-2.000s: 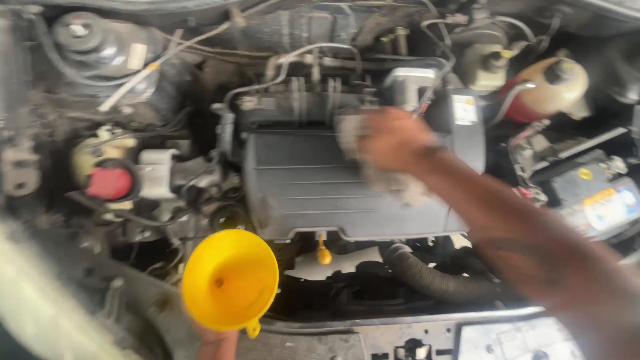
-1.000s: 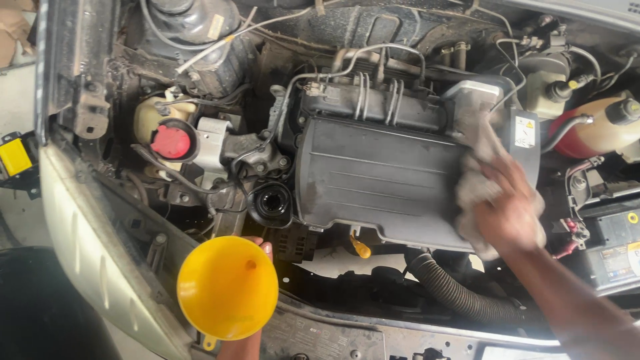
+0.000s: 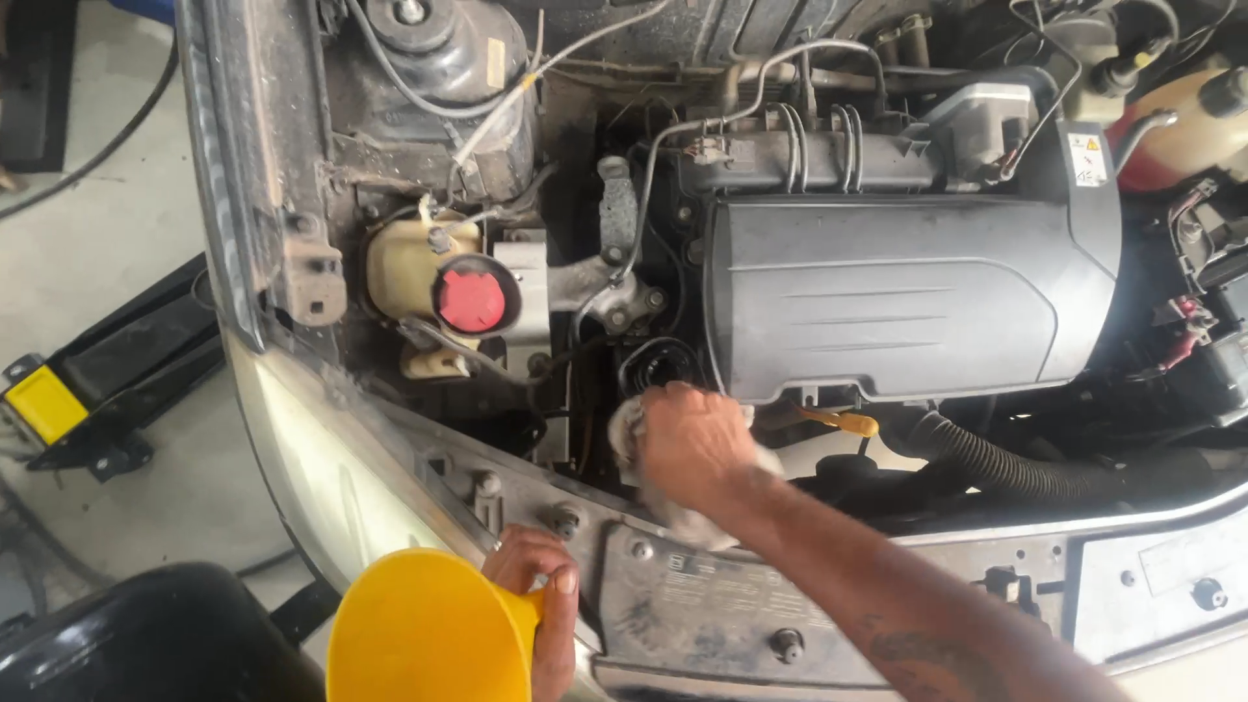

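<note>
My left hand [image 3: 542, 595] grips a yellow plastic funnel [image 3: 424, 634] at the lower edge, over the front corner of the car. With my right hand [image 3: 697, 439] I hold a grey-white cloth [image 3: 682, 517] bunched against the front side of the open oil filler neck [image 3: 663, 366]. Right of the neck lies the dark grey plastic engine cover [image 3: 897, 292]. The yellow dipstick handle [image 3: 853, 423] shows below the cover. My right fingertips and part of the cloth are hidden under the hand.
A reservoir with a red cap [image 3: 472, 299] is left of the filler neck. A ribbed black hose [image 3: 1004, 468] runs along the front. The coolant tank [image 3: 1180, 127] is at upper right. A black and yellow stand [image 3: 46, 403] lies on the floor outside the fender.
My right hand has moved with the cloth from the engine cover left to the filler neck. My left hand still holds the funnel, now lower in view. The view has shifted left.
</note>
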